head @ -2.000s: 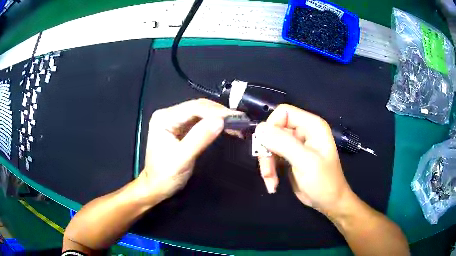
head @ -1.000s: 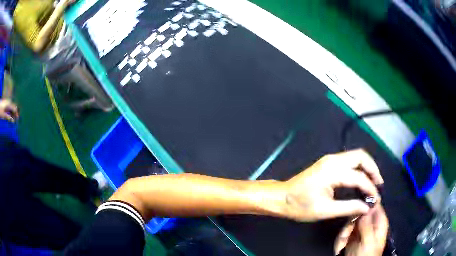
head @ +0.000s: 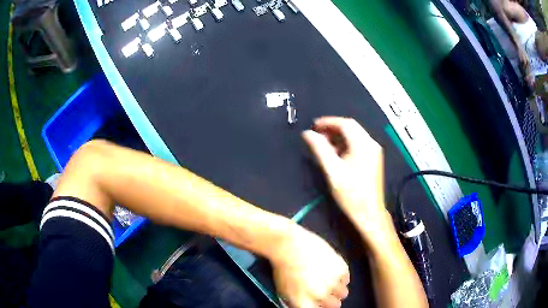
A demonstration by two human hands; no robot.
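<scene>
A single silver hinge unit (head: 278,100), a small plate with a narrow block at an angle, lies alone on the black mat (head: 234,132). My right hand (head: 345,159) is just to the lower right of it, not touching, with thumb and index finger apart and nothing visible between them. My left hand (head: 309,271) is low in the view, back up, with fingers curled; what is under its fingers is hidden. Rows of laid-out units (head: 157,31) lie at the top left of the mat. The black electric screwdriver (head: 417,237) lies at the right, partly behind my right forearm.
A pale metal rail (head: 360,60) runs along the mat's far side. The blue screw tray (head: 467,225) and a parts bag with a green label (head: 490,283) are at the lower right. A blue floor bin (head: 75,123) is below the near edge. A person's arm (head: 518,36) shows at the upper right.
The view has shifted along the mat. My hands have moved apart. The hinge unit now lies on the mat, where that spot was bare a second ago.
</scene>
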